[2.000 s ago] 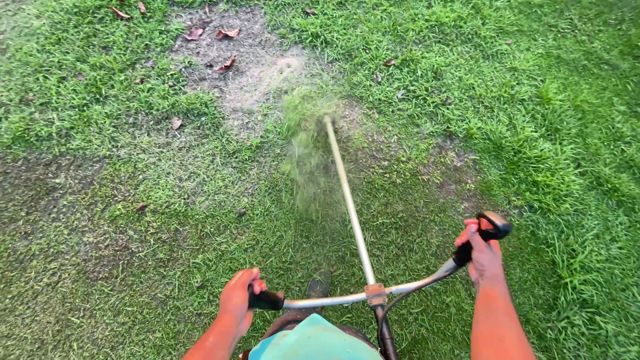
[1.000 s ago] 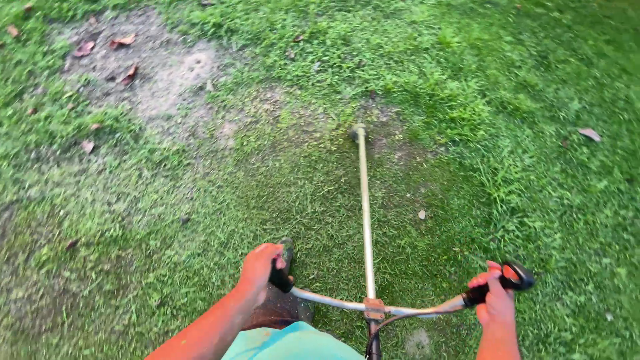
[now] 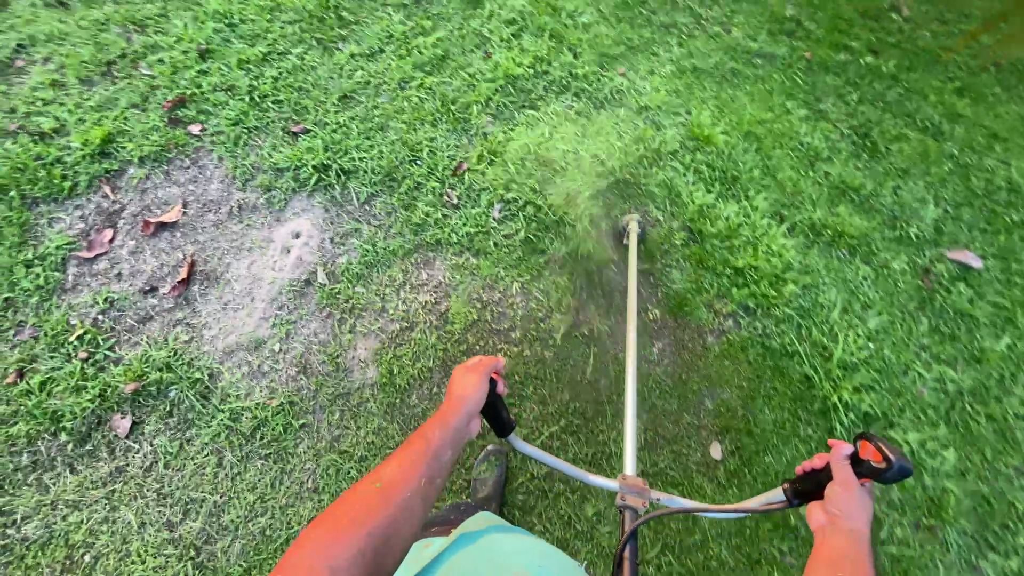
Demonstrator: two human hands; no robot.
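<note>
My left hand (image 3: 474,392) is closed around the black left grip (image 3: 498,410) of a brush cutter's handlebar. My right hand (image 3: 840,492) holds the right grip (image 3: 810,485), which ends in a black control housing with an orange part (image 3: 880,458). A clamp (image 3: 633,492) joins the handlebar to the pale metal shaft (image 3: 631,344), which runs straight ahead. At its far end the cutting head (image 3: 633,228) is down in the grass, partly hidden. Blurred green clippings (image 3: 576,172) fly up to its left.
Short grass surrounds the cutter, taller to the right (image 3: 880,320). A bare sandy patch (image 3: 264,280) with dry leaves (image 3: 162,219) lies at the left. Another leaf (image 3: 964,258) lies far right. One boot (image 3: 489,478) shows below my left hand.
Both hands still hold the handlebar, which is turned further, with my left hand forward. The cutting head is now in grass further forward and right of the sandy patch. Clippings fly there again.
</note>
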